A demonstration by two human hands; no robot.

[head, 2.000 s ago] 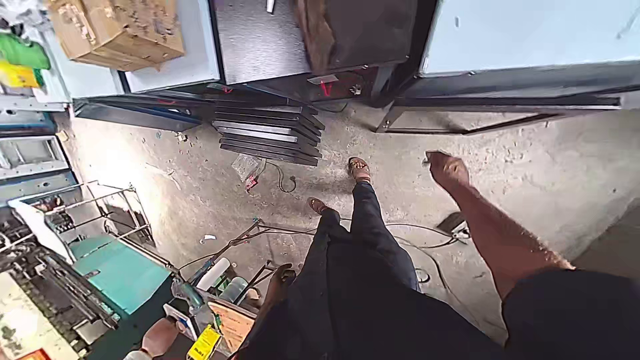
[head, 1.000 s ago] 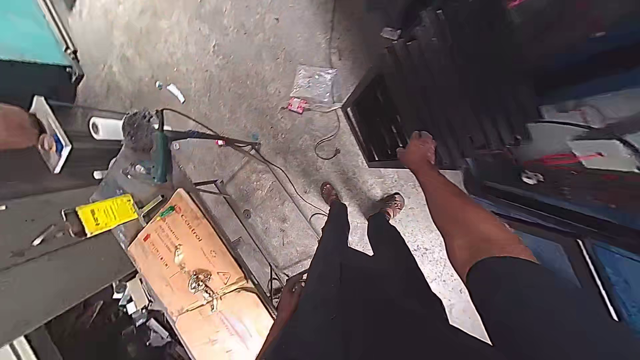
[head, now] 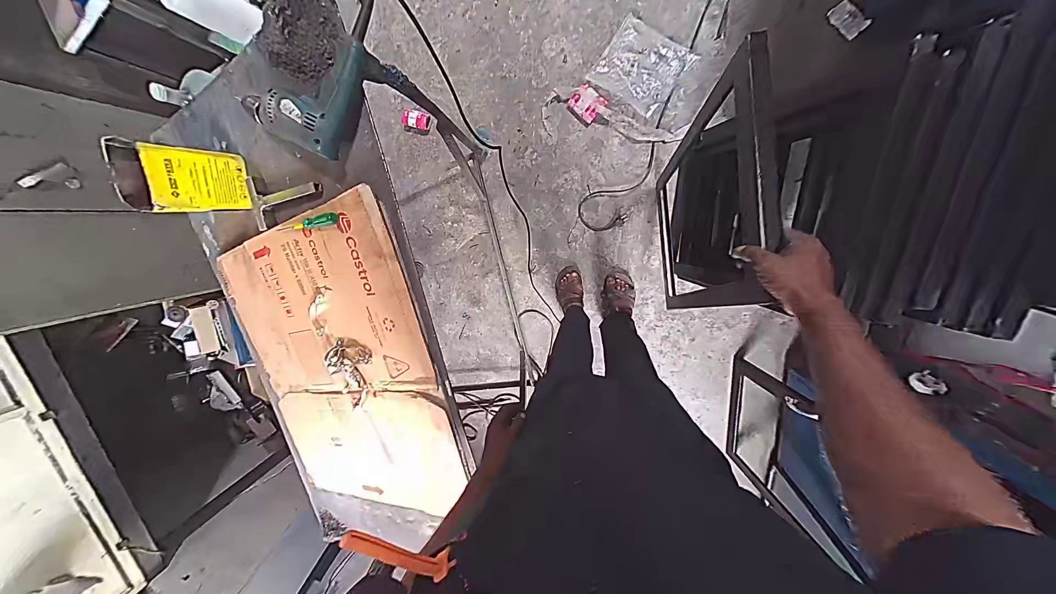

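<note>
My right hand point(head: 792, 268) grips the bar of a black rectangular metal frame point(head: 763, 148), the nearest of a stack of dark metal frames point(head: 949, 181) at the right. My left hand point(head: 503, 425) hangs low beside the bench edge, near a thin metal bar; its fingers are mostly hidden, so its hold cannot be told. On the bench to the left lie a flattened Castrol cardboard box point(head: 346, 330), a green-handled screwdriver point(head: 318, 221), a yellow box point(head: 194, 177) and a green corded power tool point(head: 309, 107).
Black cables point(head: 511, 181) run over the concrete floor between the bench and my sandalled feet. A clear plastic bag point(head: 643, 70) with a pink label lies ahead. Another dark metal frame point(head: 755, 396) stands low right. An orange object point(head: 396, 554) sits at the bench's near end.
The view has swung toward the bench. My right hand, apart from the stack two seconds ago, now holds a frame, and that frame stands tilted away from the others.
</note>
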